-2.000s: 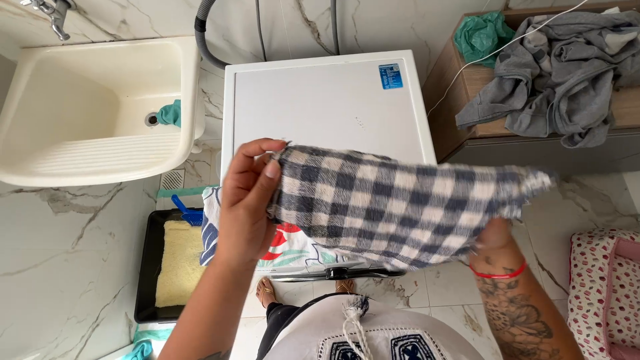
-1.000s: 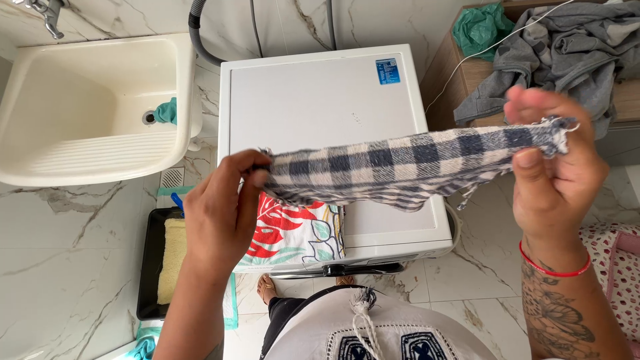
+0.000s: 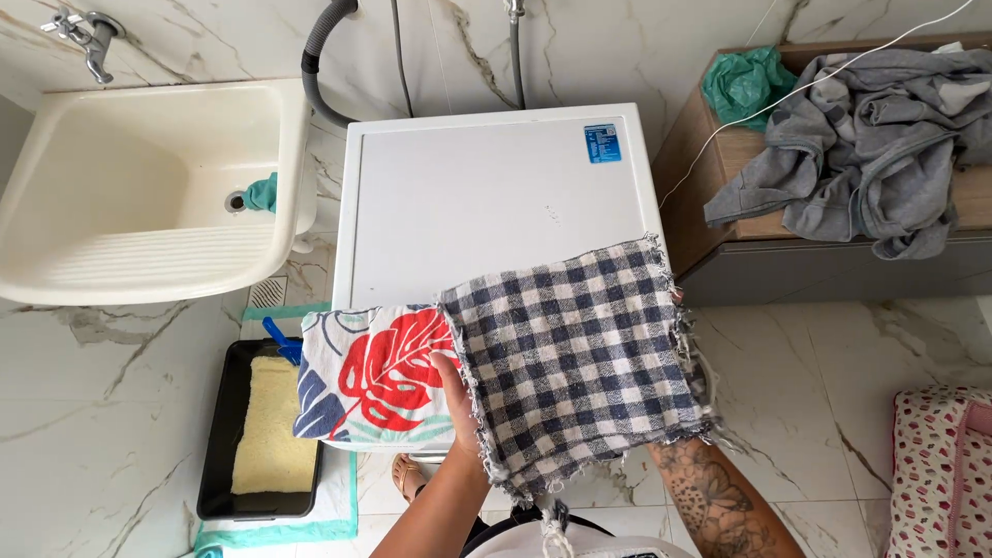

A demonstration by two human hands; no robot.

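A navy and white checked cloth (image 3: 573,364) with frayed edges lies folded into a rough square between my hands, at the front right of the white washing machine's top (image 3: 496,201). My left hand (image 3: 457,399) holds its left edge, the thumb showing and the fingers hidden beneath. My right hand (image 3: 680,298) is almost wholly hidden under the right side of the cloth; only a bit of finger shows past the edge. A folded towel with a red leaf print (image 3: 387,372) rests at the machine's front left, partly covered by the checked cloth.
Left stands a cream laundry sink (image 3: 291,178) with a green cloth (image 3: 262,194) by its drain. Below it are a black litter tray (image 3: 221,434) and a blue scoop (image 3: 283,341). Right, gray clothes (image 3: 860,147) and a green plastic bag (image 3: 748,85) lie on a wooden cabinet (image 3: 740,151).
The checked cloth was a narrow strip stretched between both hands; now it is spread as a folded square. My right hand has moved from the cloth's far end to beneath it.
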